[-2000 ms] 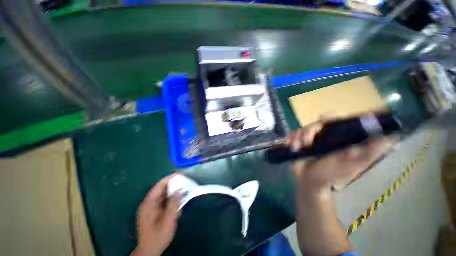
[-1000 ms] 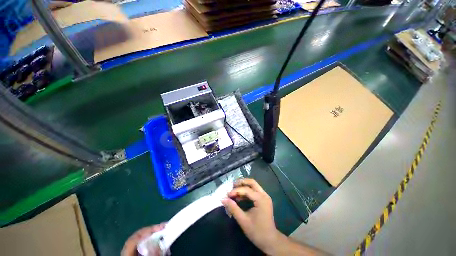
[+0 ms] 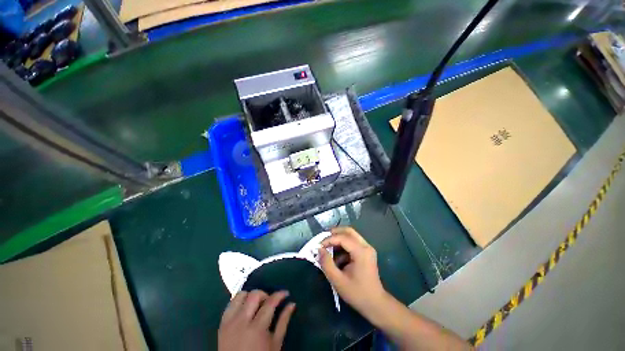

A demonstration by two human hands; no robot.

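Note:
A white cat-ear headband [image 3: 277, 259] is over the dark green bench, its ears toward the top. Its left ear [image 3: 236, 269] is uncovered, with small dark details inside. My left hand [image 3: 252, 321] is at the band's left arm, whose lower end is hidden behind the fingers. My right hand [image 3: 355, 266] has its thumb and fingertips on the right ear and partly covers it. Whether a small part is between those fingertips cannot be seen. The band's right end shows below the right hand.
The screw feeder [image 3: 291, 130] stands on a speckled pad [image 3: 329, 199] beside a blue tray [image 3: 229, 171]. A black electric screwdriver [image 3: 409, 147] hangs upright from its cable right of the feeder. Cardboard lies at the right [image 3: 493, 158] and left [image 3: 65, 295]. A metal post [image 3: 75, 134] rises at left.
The headband has turned so both ears show. My left hand has moved right and up along it, and my right hand is on the right ear. The screwdriver, earlier in my right hand, hangs free.

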